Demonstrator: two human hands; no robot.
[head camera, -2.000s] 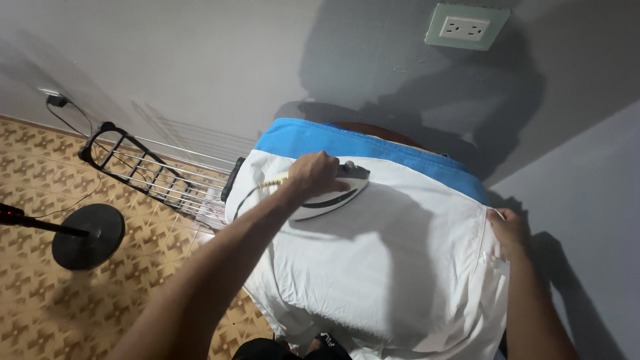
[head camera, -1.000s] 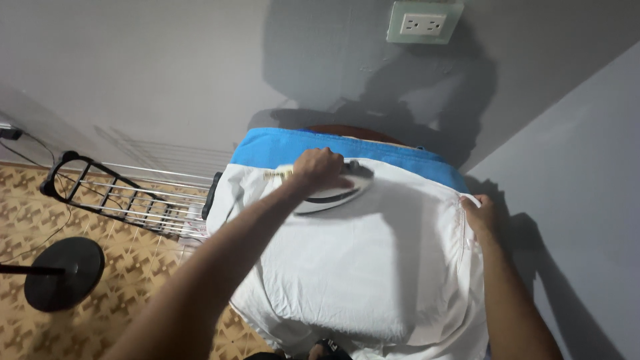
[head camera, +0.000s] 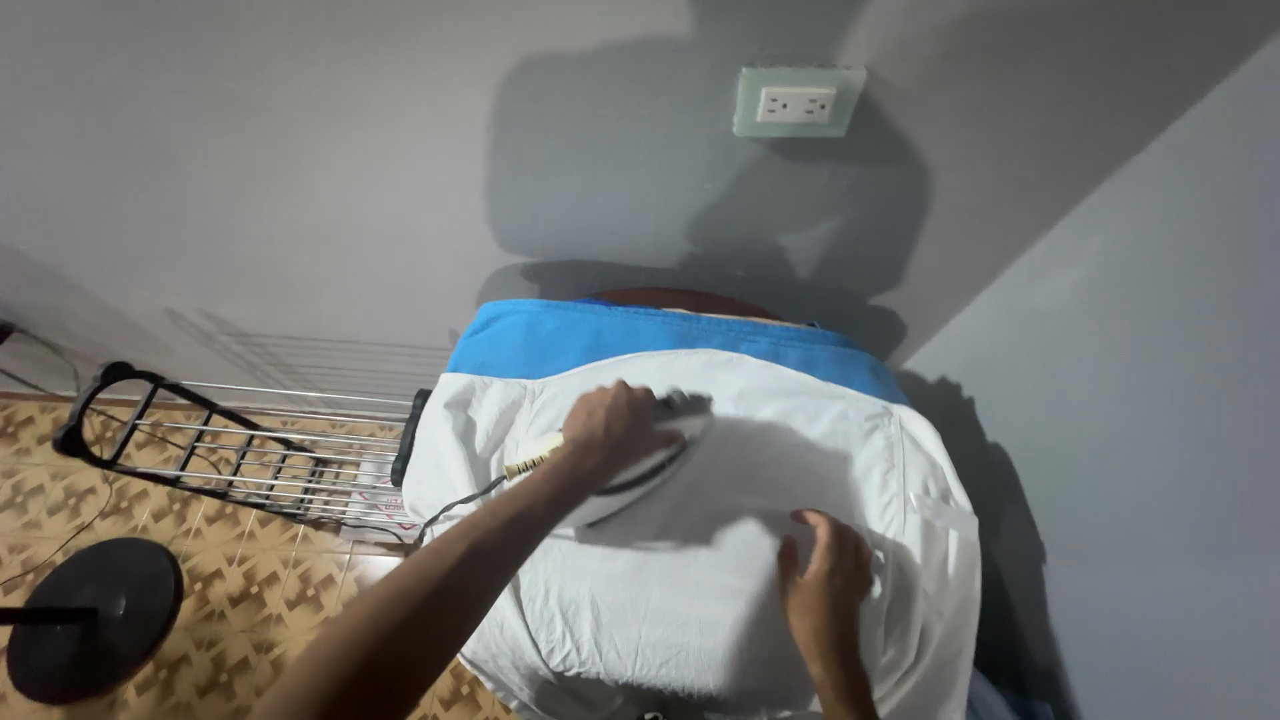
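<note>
A white garment with a blue band (head camera: 640, 345) lies spread over a support that it mostly hides. My left hand (head camera: 612, 430) is closed around the handle of a clothes iron (head camera: 640, 480), which rests on the white cloth (head camera: 680, 590) below the blue band. The iron's cord runs off to the left, behind my forearm. My right hand (head camera: 830, 570) is over the right part of the garment, fingers apart, with nothing in it; whether it touches the cloth I cannot tell.
A metal drying rack (head camera: 250, 450) stands left of the garment by the wall. A round black base (head camera: 95, 620) sits on the patterned tile floor (head camera: 250, 590). Behind the garment, the grey wall carries a power outlet (head camera: 797, 104). Another wall (head camera: 1150, 400) rises at the right.
My right hand has let go of the garment's right edge and moved inward to the left. My left hand still holds the iron, in nearly the same place on the cloth.
</note>
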